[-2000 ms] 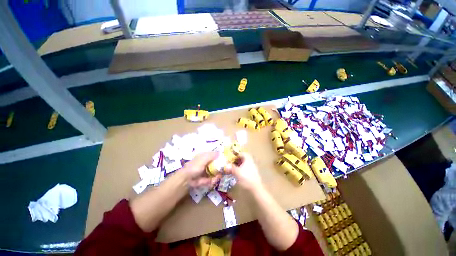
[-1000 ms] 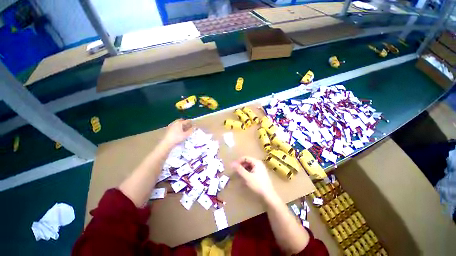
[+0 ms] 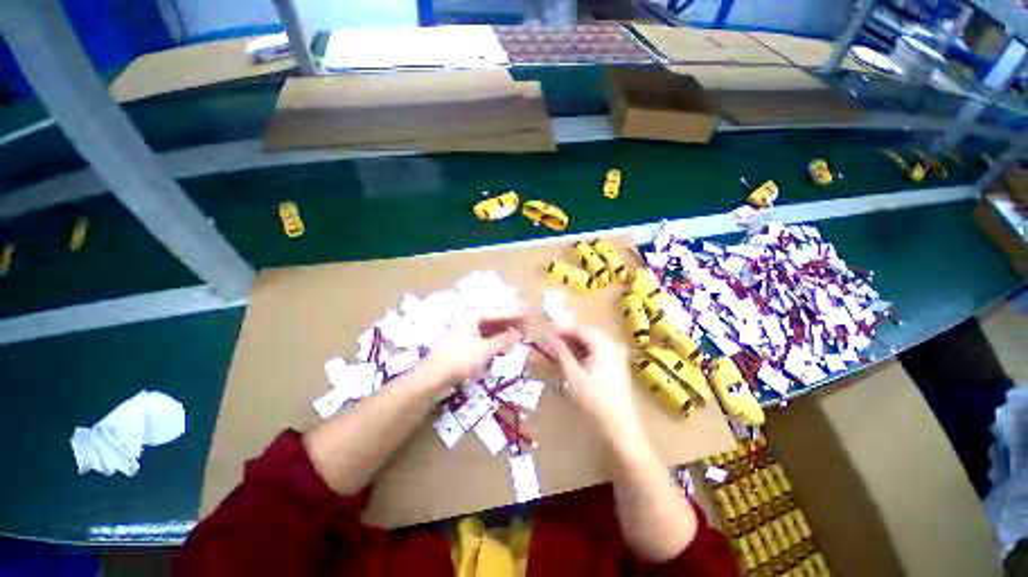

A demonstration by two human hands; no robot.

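White square pieces with red leads [image 3: 423, 327] lie in a loose heap on the tan cardboard sheet [image 3: 287, 338]. My left hand [image 3: 479, 345] is over the heap's right part, fingertips bent toward my right hand [image 3: 584, 363]. The hands nearly meet, with fingers curled. The space between the fingertips is blurred, so I cannot tell whether they hold a small piece. Yellow housings [image 3: 676, 378] stand in a cluster at the sheet's right edge. Two yellow units [image 3: 496, 205] lie on the green belt just beyond the sheet.
A larger heap of white pieces [image 3: 778, 304] lies right of the sheet. A carton [image 3: 891, 451] with rows of yellow housings is below right. A crumpled white cloth [image 3: 130, 433] lies at left. A grey upright [image 3: 135, 169] rises at left. More yellow pieces are spaced along the belt.
The yellow housing held two seconds ago is out of my hands, and a second unit lies on the belt. My left hand has come back from the sheet's far edge toward my right hand.
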